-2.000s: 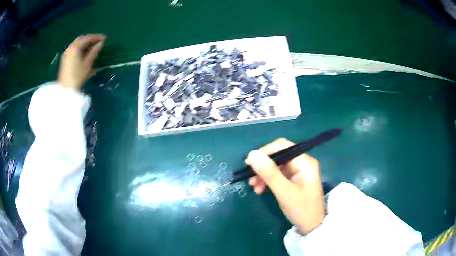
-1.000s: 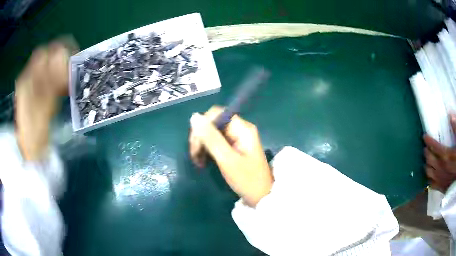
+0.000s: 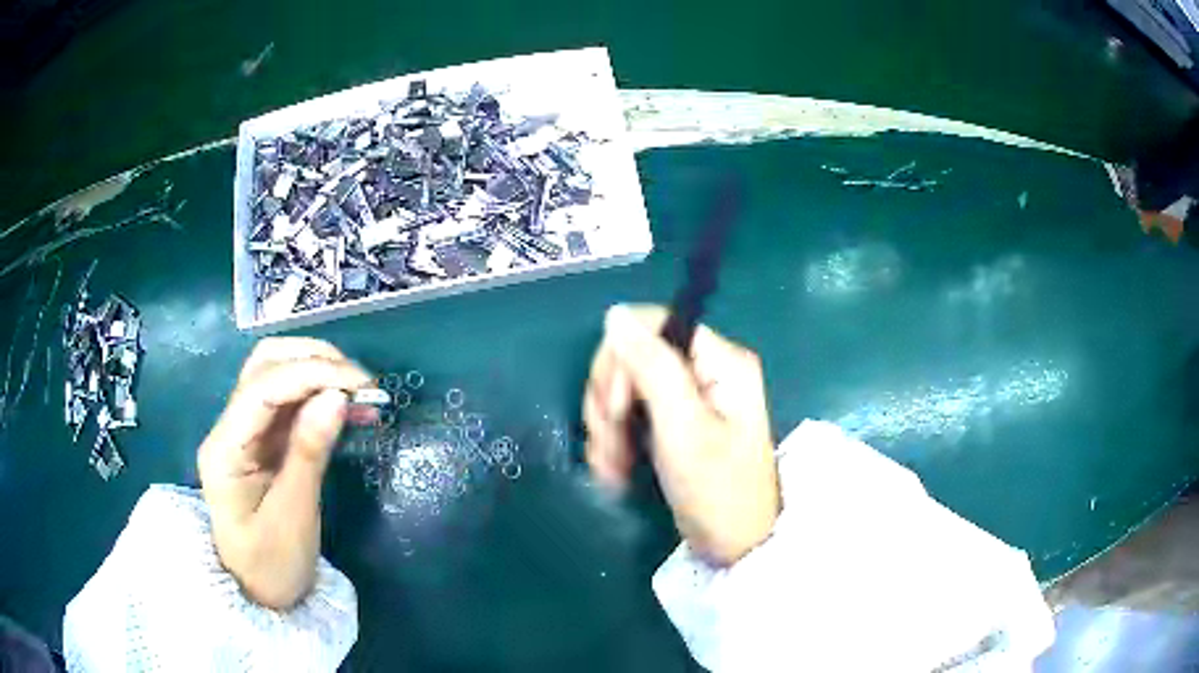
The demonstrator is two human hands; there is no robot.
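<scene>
My left hand is below the parts box and pinches a small silver-and-black component between thumb and fingers. My right hand is right of the rings and holds the black tweezers, blurred, with the upper end pointing up and away; their tips are hidden or too blurred to see. Several tiny clear rings lie scattered on the green bench between my hands. The white parts box, heaped with silver and black components, stands just beyond my hands.
A loose pile of components lies on the bench at the left. A pale strip runs across the bench behind the box. Part of a person's hand shows at the right edge. Grey floor shows at the lower right.
My left hand has come from the box's left side down beside the rings and now holds a component. My right hand still holds the tweezers. The camera view has shifted.
</scene>
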